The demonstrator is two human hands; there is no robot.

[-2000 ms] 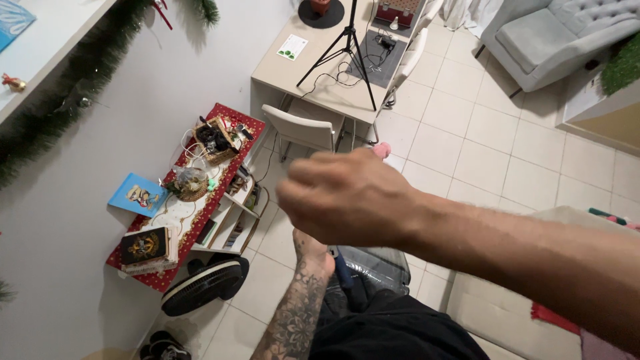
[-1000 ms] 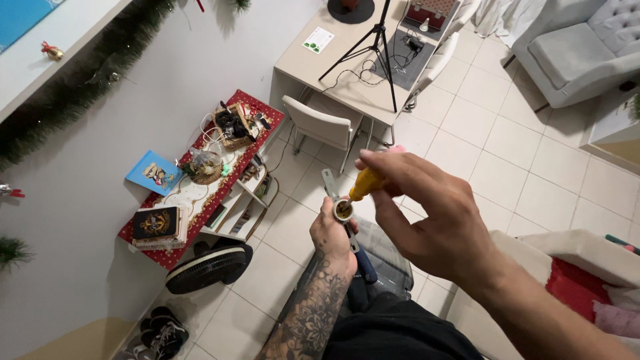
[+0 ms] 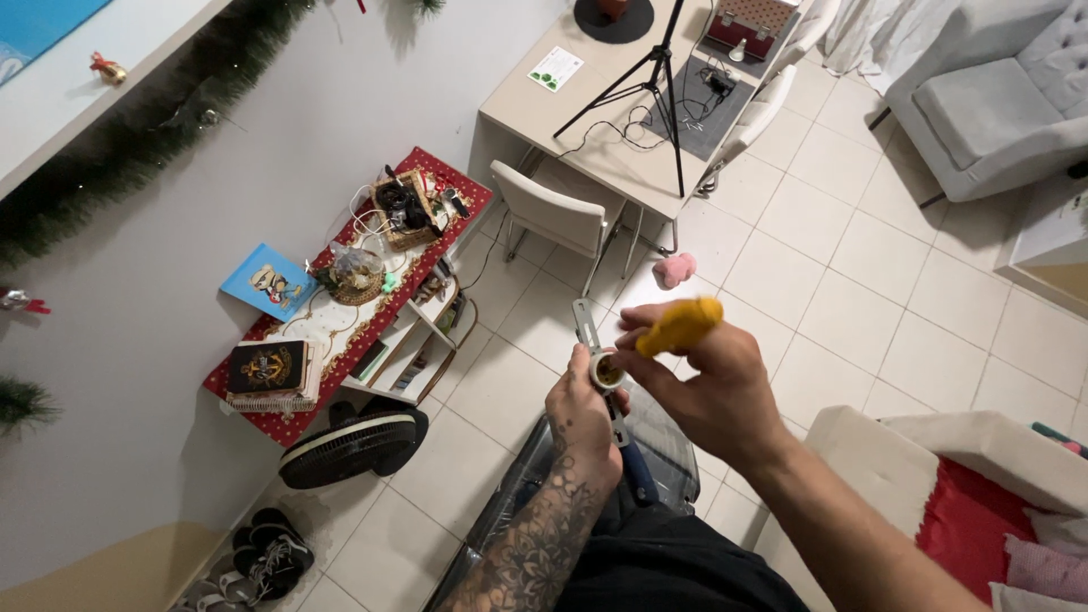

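Observation:
My left hand [image 3: 586, 404], at the lower middle, holds a small round white fitting [image 3: 607, 371] with brass-coloured parts inside, probably a lamp socket. A slotted metal strip [image 3: 584, 323] extends above the fitting, and more metal shows below it. My right hand [image 3: 710, 374] grips a blurred yellow handle [image 3: 680, 326], likely a screwdriver's, just right of the fitting. Its fingertips are close to the fitting's rim; whether they touch cannot be told, and no shaft is plainly visible. A dark blue handle-like object [image 3: 638, 476] lies below my left hand.
Beneath my hands is a dark, shiny suitcase-like surface [image 3: 680, 442]. To the left stand a cloth-covered shelf [image 3: 463, 204] and a black fan [image 3: 353, 450]. A chair [image 3: 548, 200], a desk bearing a tripod [image 3: 659, 85] and a pink toy [image 3: 676, 269] are ahead; a sofa [image 3: 816, 476] is right.
Two seconds ago my right fist hid most of my left hand. One second ago the yellow handle was over the fitting; now it is tilted away to the right. The view has shifted somewhat.

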